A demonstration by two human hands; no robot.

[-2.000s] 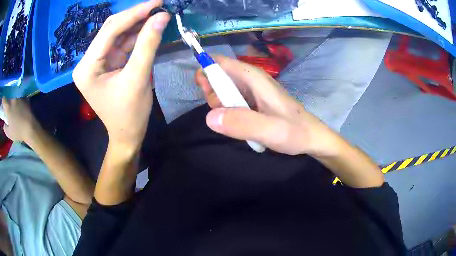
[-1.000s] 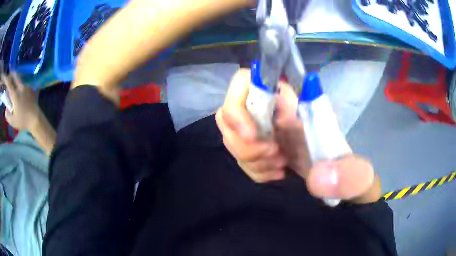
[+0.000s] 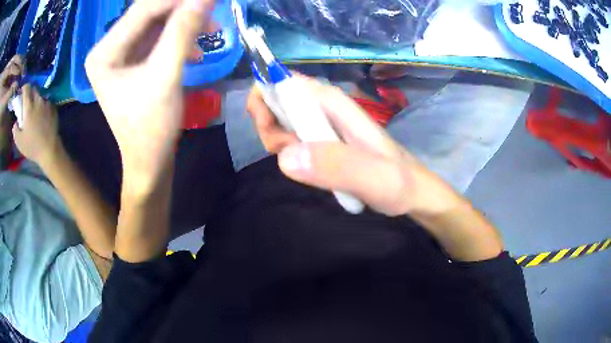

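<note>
My right hand [image 3: 362, 151] holds the nippers by their white handles [image 3: 305, 114]. The blue collars and silver jaws point up and left, and the handles look nearly closed. My left hand [image 3: 141, 80] is raised over the blue tray [image 3: 224, 67], blurred, its fingertips close together at the top edge. Whether a part is pinched in them I cannot tell. A small black part [image 3: 211, 42] shows in the tray beside my left fingers. My left hand hides much of the tray.
A clear bag of dark parts [image 3: 348, 20] lies on the bench beside a white sheet [image 3: 455, 30]. Lined trays with black parts stand far right [image 3: 522, 40] and far left [image 3: 65, 40]. A neighbour's hands [image 3: 37, 124] are at left. Red stools [image 3: 569, 134] stand below the bench.
My left arm, which reached across to the upper middle, is back at the left over the blue tray. The nippers' handles, spread one second ago, have come together and tilted left.
</note>
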